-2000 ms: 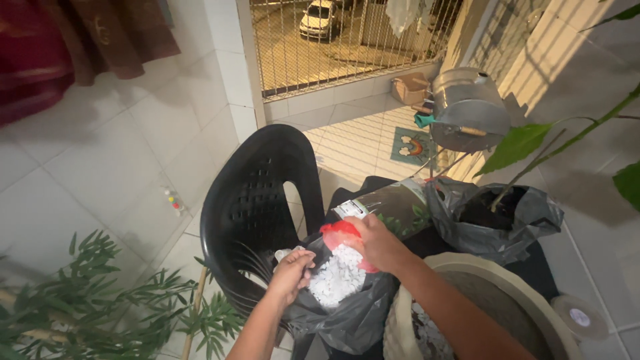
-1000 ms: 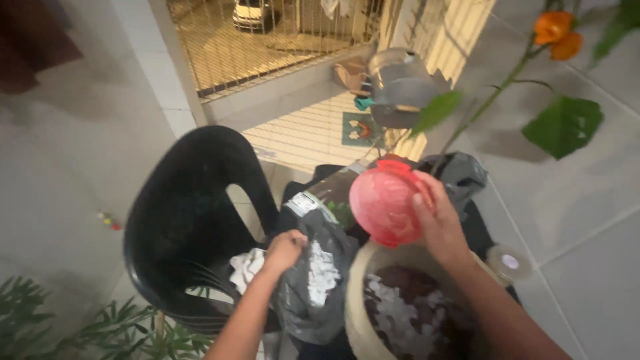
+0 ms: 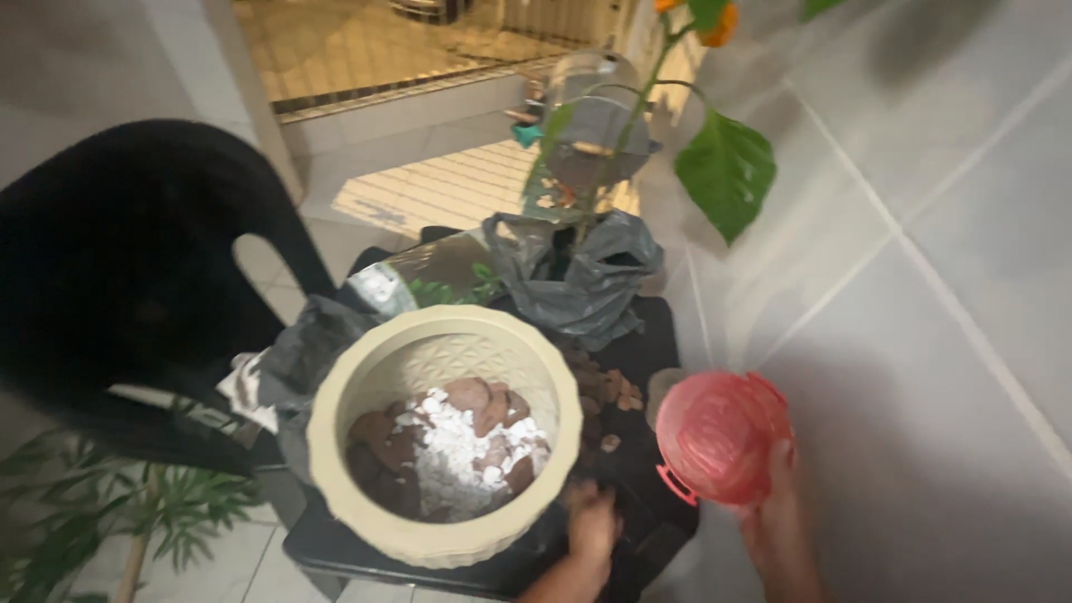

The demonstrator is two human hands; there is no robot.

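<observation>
My right hand point(image 3: 775, 481) holds a red plastic container point(image 3: 720, 440) by its side, right of the black table point(image 3: 662, 335). My left hand point(image 3: 590, 523) is low over the table, beside the cream plastic pot point(image 3: 322, 444); its fingers are blurred, and whether it holds anything is unclear. Inside the pot, white chips point(image 3: 456, 448) lie over brown stones or clay pieces point(image 3: 469, 394). More brown pieces point(image 3: 620, 389) are scattered on the table between the pot and the red container. A grey plastic bag point(image 3: 310, 360) sits against the pot's left side.
A plant stands in a grey plastic bag point(image 3: 578, 289) behind the pot, its green leaf point(image 3: 727, 172) hanging at upper right. A black plastic chair point(image 3: 142, 276) is at left, above a leafy plant point(image 3: 176, 494). Tiled wall point(image 3: 946, 276) borders the right side. A clear container point(image 3: 599, 126) stands farther back.
My left hand has left the bag of white chips and is now right of the pot. The red container, held over the pot's rim a second ago, has moved to the right. The view has shifted.
</observation>
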